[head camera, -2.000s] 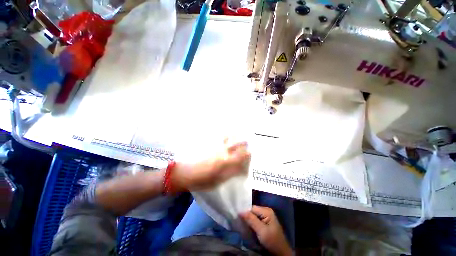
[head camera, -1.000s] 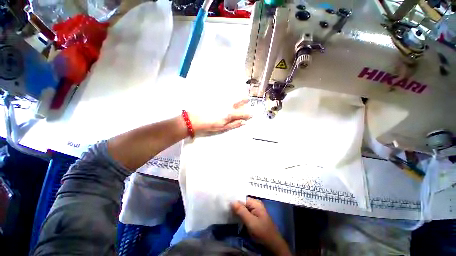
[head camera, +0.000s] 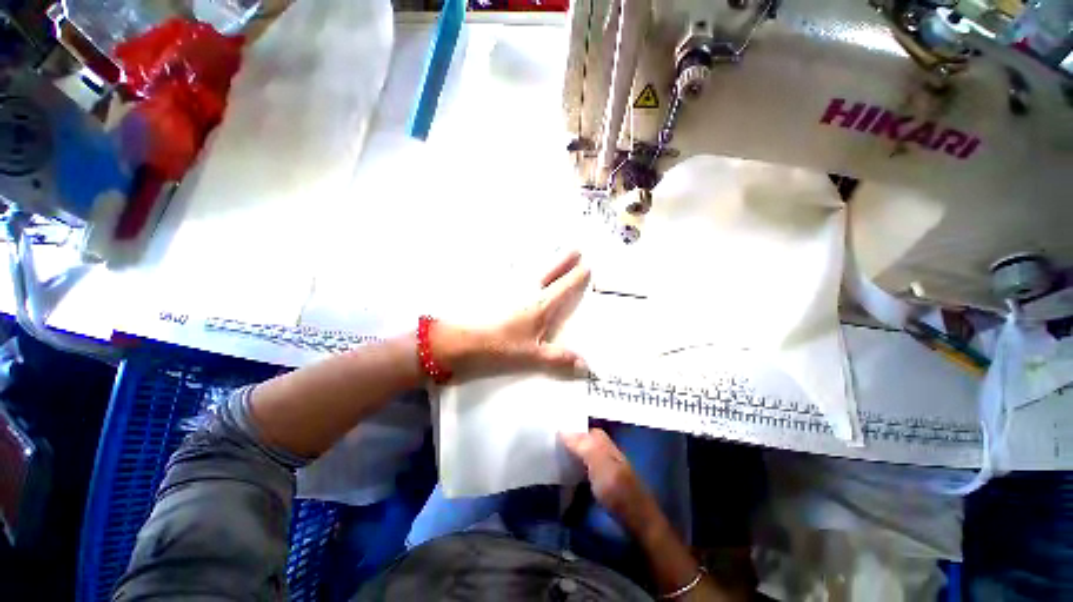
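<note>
A white fabric piece (head camera: 508, 437) lies on the white table and hangs over its front edge towards the lap. My left hand (head camera: 518, 329), with a red bead bracelet, lies flat on the fabric with thumb and fingers spread, left of and below the needle area. My right hand (head camera: 598, 456) pinches the right edge of the hanging fabric just below the table edge. The presser foot and needle area (head camera: 628, 216) of the cream sewing machine (head camera: 777, 106) is beyond my hands; glare hides the upper part of the fabric.
Another white cloth (head camera: 753, 271) lies under the machine arm. A long cut panel (head camera: 308, 106) lies at left, with a blue tool (head camera: 438, 73) beside it. A red plastic bag (head camera: 177, 94) is upper left. Blue crates (head camera: 153, 470) stand below the table. A white strip (head camera: 1000, 400) hangs at right.
My left hand moved from further down the fabric up beside the needle, then back down towards the table edge. The hanging fabric has been spread flatter. My right hand stays at its edge, slightly higher.
</note>
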